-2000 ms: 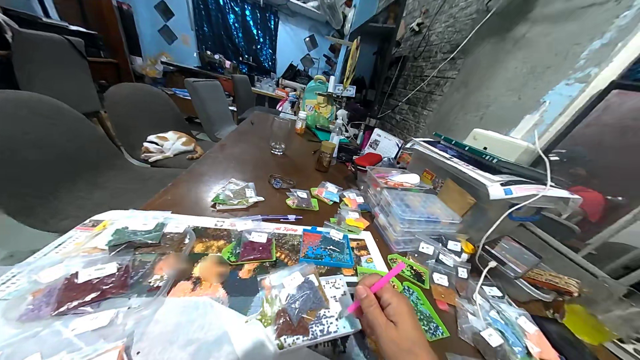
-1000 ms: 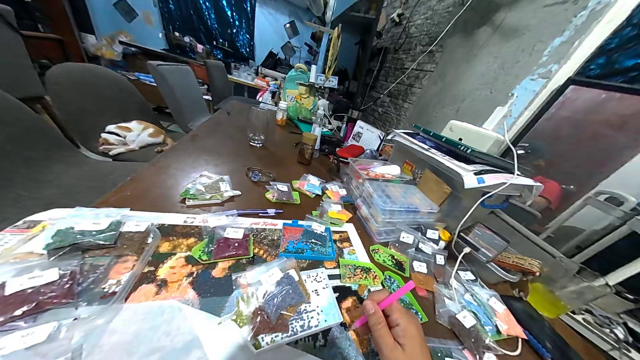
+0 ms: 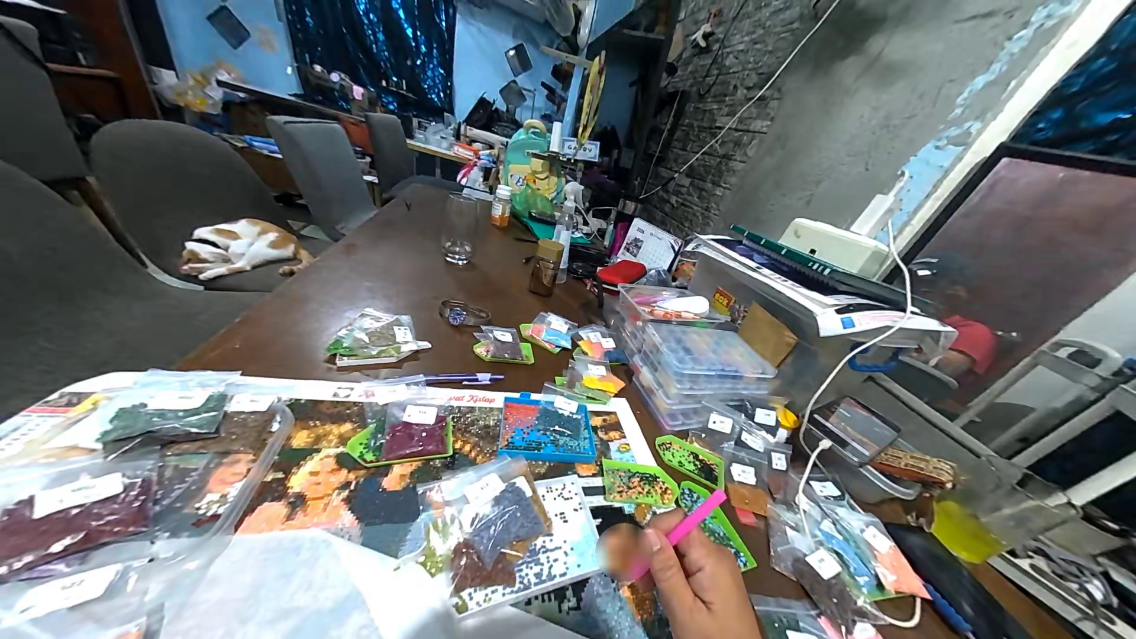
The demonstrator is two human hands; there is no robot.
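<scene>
My right hand point(image 3: 697, 577) pinches a pink diamond-painting pen point(image 3: 679, 532) between thumb and fingers, low and right of centre. Its lower end is near a blurred spot over the diamond-painting canvas point(image 3: 319, 470). Left of the hand, a white tray of dark beads point(image 3: 568, 532) bears a clear bag of dark beads point(image 3: 506, 524). Green bead trays point(image 3: 639, 484) stand just beyond the fingers, and a blue tray point(image 3: 546, 430) with red and blue beads lies farther back. White backing sheet point(image 3: 284, 586) is folded over the canvas at the lower left. My left hand is out of view.
Bead bags point(image 3: 80, 506) fill a clear container at the left. Stacked plastic boxes point(image 3: 701, 355) and a printer point(image 3: 799, 293) stand at the right. A drinking glass point(image 3: 459, 231), a brown jar point(image 3: 545, 268) and a wristwatch point(image 3: 463, 313) stand or lie farther back. A cat point(image 3: 244, 248) lies on a chair.
The view has shifted somewhat. The pink pen stays in my right hand, near the green trays; nothing has plainly been let go or taken hold of.
</scene>
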